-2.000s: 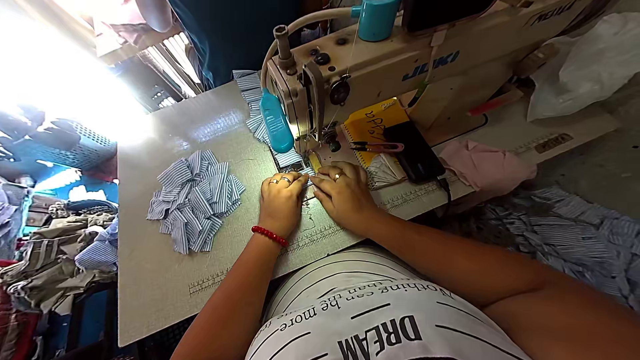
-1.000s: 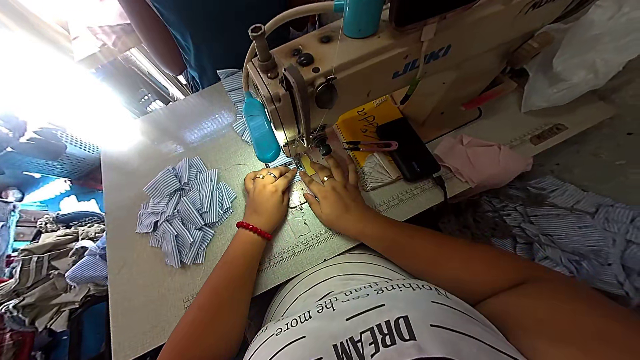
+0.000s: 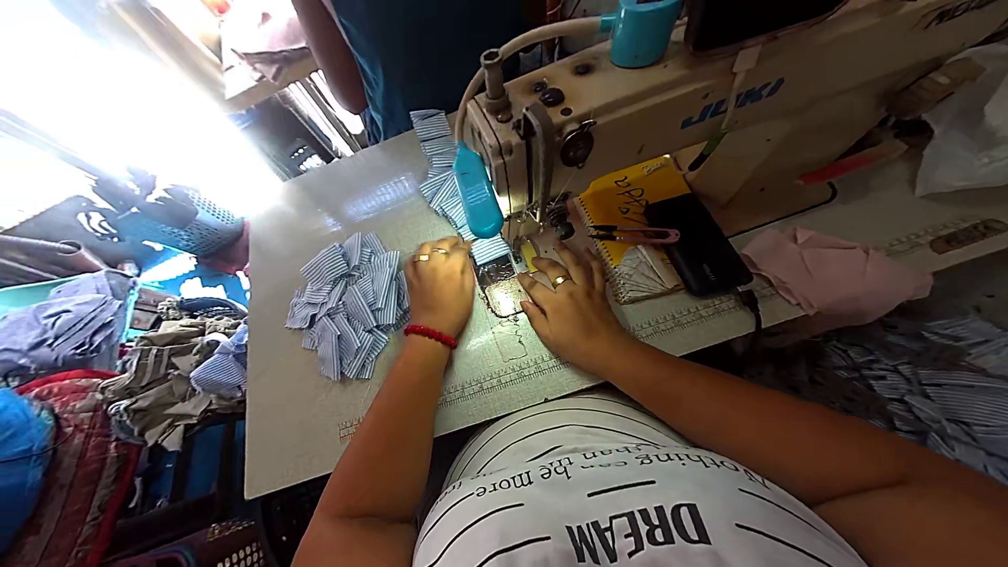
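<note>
A Juki sewing machine [image 3: 630,118] stands on the table, its needle area lit by a lamp with a blue cover [image 3: 478,193]. A striped blue-and-white fabric piece [image 3: 491,250] lies at the presser foot, joined to or touching a row of similar pieces [image 3: 441,169] behind it. My left hand [image 3: 442,287] rests just left of that piece, fingertips at its edge; whether it pinches the cloth is not clear. My right hand [image 3: 571,307] lies flat, fingers spread, right of the needle plate [image 3: 504,298]. A pile of striped pieces [image 3: 350,307] is left of my left hand.
A yellow spiral notebook [image 3: 622,205], pink-handled thread snips [image 3: 642,235] and a black power bank [image 3: 697,244] with a cable lie right of the needle. Pink cloth [image 3: 835,272] sits at the table's right edge. Another person [image 3: 425,55] is behind the table. Garment heaps [image 3: 177,362] lie at left.
My hands have moved apart from where they nearly met in front of the needle. The fabric piece and the plate between them are now in plain sight.
</note>
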